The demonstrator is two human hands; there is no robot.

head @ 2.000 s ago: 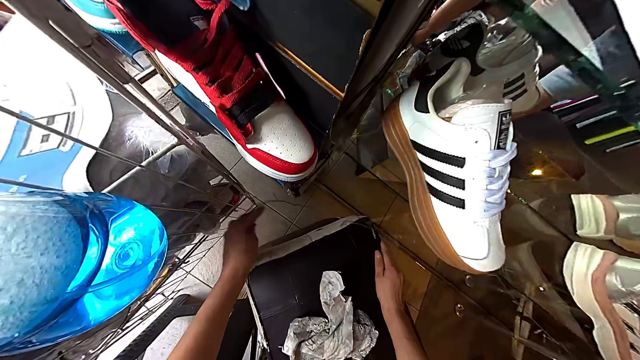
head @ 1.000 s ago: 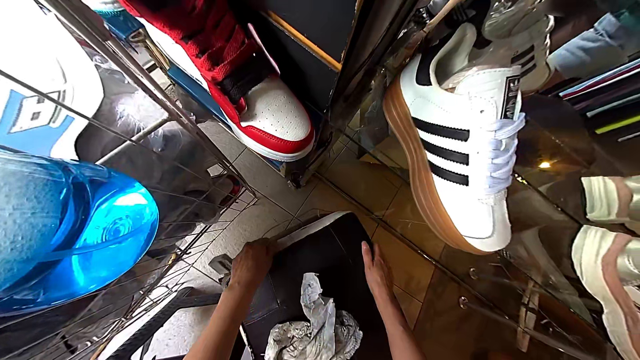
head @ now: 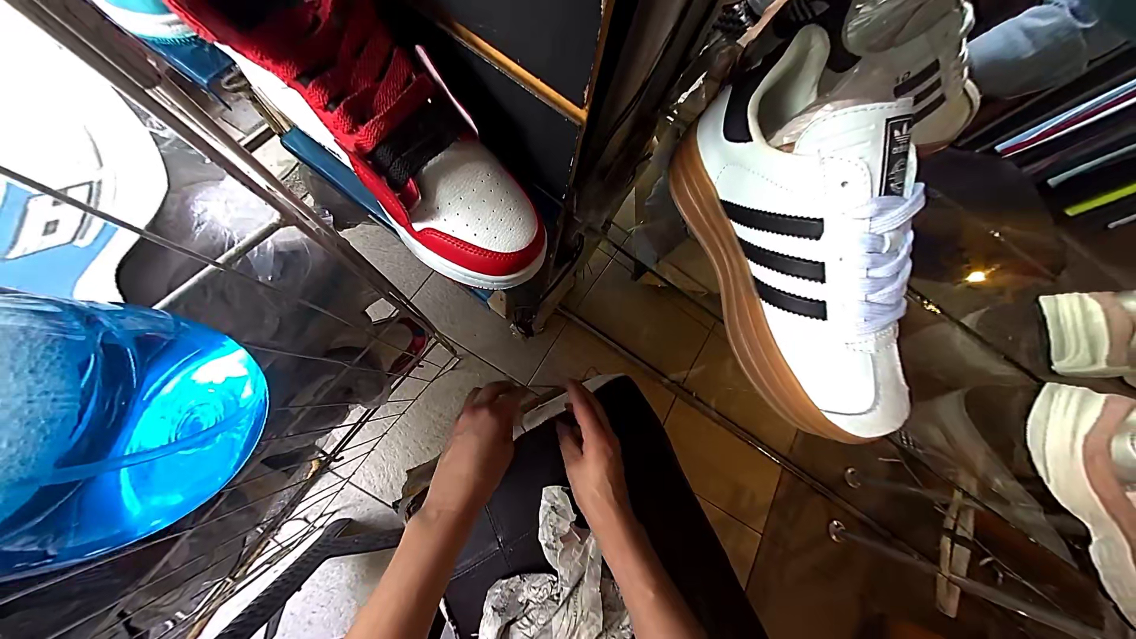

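Note:
At the lower middle lies a black padded surface [head: 674, 497], perhaps a seat, with a pale far edge. My left hand [head: 484, 435] rests at that edge, its fingers curled by a pale strip [head: 543, 413]; whether it grips the strip cannot be told. Close to its right, my right hand [head: 590, 444] reaches the same edge with fingers bent and parted. A crumpled, stained white cloth or paper [head: 568, 550] lies on the black surface, partly behind my right forearm.
A red and white high-top sneaker [head: 479, 209] stands ahead. At right, a white sneaker with black stripes [head: 799, 266] is on a glass shelf, beside pale shoes [head: 1083, 470]. A bottle of blue liquid [head: 177, 426] and wire rack [head: 355, 444] are at left.
My right hand has moved left from the right side of the black surface to its far edge. My two hands are now close together there.

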